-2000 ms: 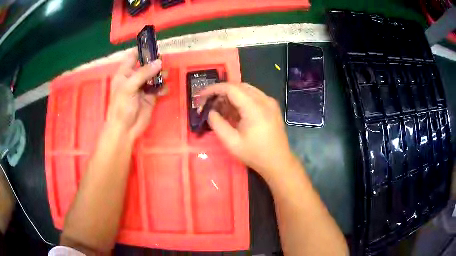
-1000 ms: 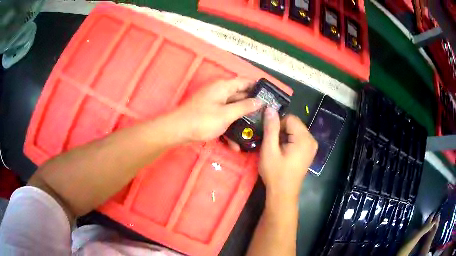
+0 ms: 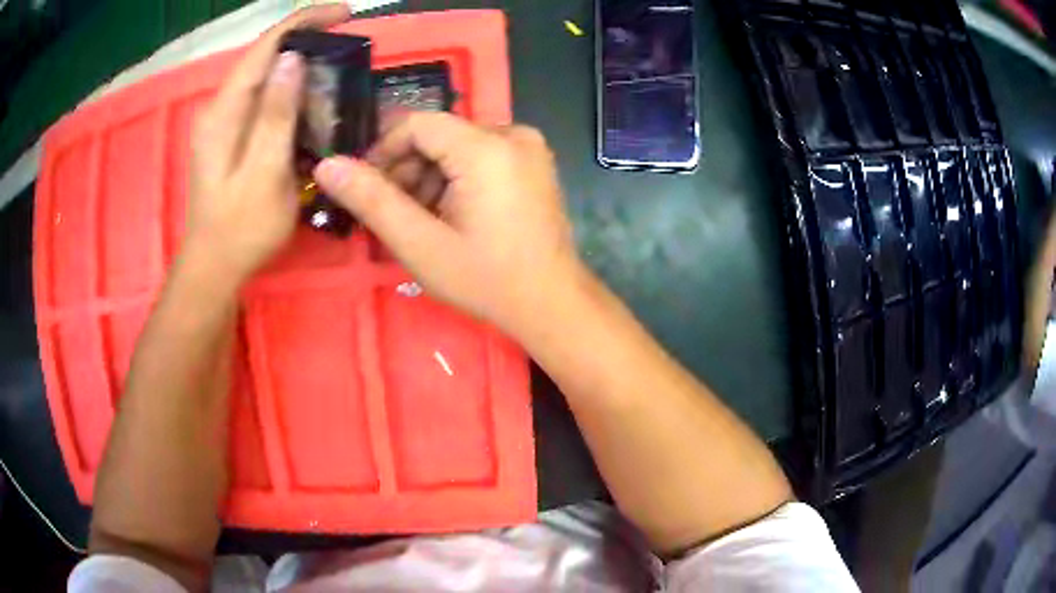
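Note:
My left hand (image 3: 249, 151) holds a black handheld device (image 3: 337, 99) upright above the foam tray, with its greyish screen and a small gold spot near the lower end showing. My right hand (image 3: 481, 209) is on the lower right side of the device, its thumb tip against it. Whether a separate frame is on the device cannot be told. Another black device (image 3: 419, 88) lies in the upper right pocket of the red foam tray (image 3: 518, 382), partly hidden behind my right hand.
A smartphone (image 3: 649, 83) lies on the dark green mat right of the foam tray, with a yellow scrap (image 3: 573, 28) beside it. A glossy black blister tray (image 3: 892, 255) stands at the right. Small white slivers (image 3: 444, 363) lie on the foam.
The view has swung back left and down. The device has moved from the tray's right edge to above its upper middle, held more upright. The second foam tray has left the view.

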